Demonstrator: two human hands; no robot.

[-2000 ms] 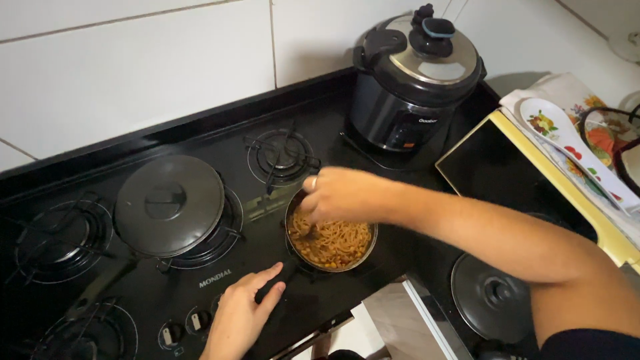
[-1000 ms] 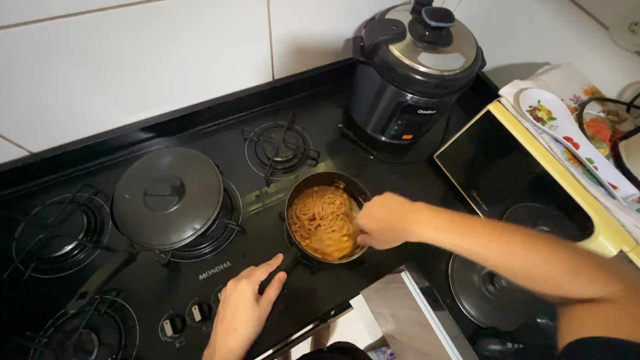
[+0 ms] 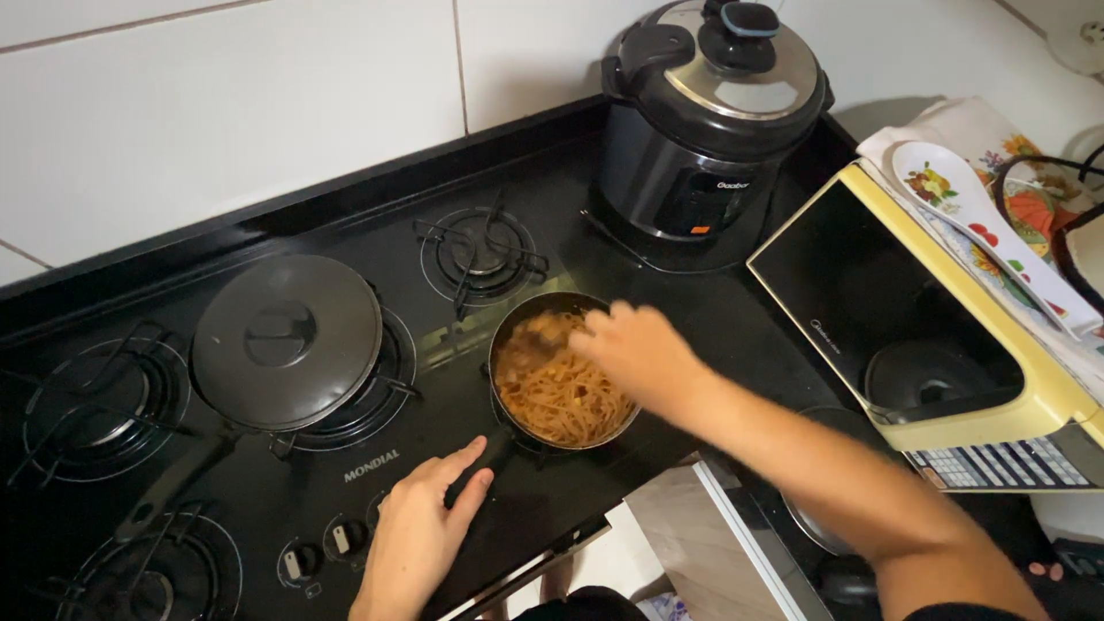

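Note:
A small dark pan (image 3: 498,379) of noodles in orange-brown sauce (image 3: 573,392) sits on the black glass cooktop. Over its right rim, my right hand (image 3: 638,354) is closed around a stirring utensil; the part in the food is dark and blurred, so its kind cannot be told. My left hand (image 3: 423,517) is at the pan's lower left, thumb and index finger on either side of its dark handle (image 3: 496,448), which is hard to make out against the cooktop. A lidded dark pan (image 3: 289,345) rests on the burner to the left.
An electric pressure cooker (image 3: 711,129) stands behind at the right. Beside it are a yellow-framed microwave (image 3: 906,319) and a floral spoon rest (image 3: 992,228) on cloth. Bare burners (image 3: 479,250) lie behind and at left; knobs (image 3: 302,562) are by my left hand. A dark round lid (image 3: 828,431) lies under my right forearm.
My right hand has moved from the pan's right side to its upper right, and the noodles have shifted in the pan. My left hand stays by the handle.

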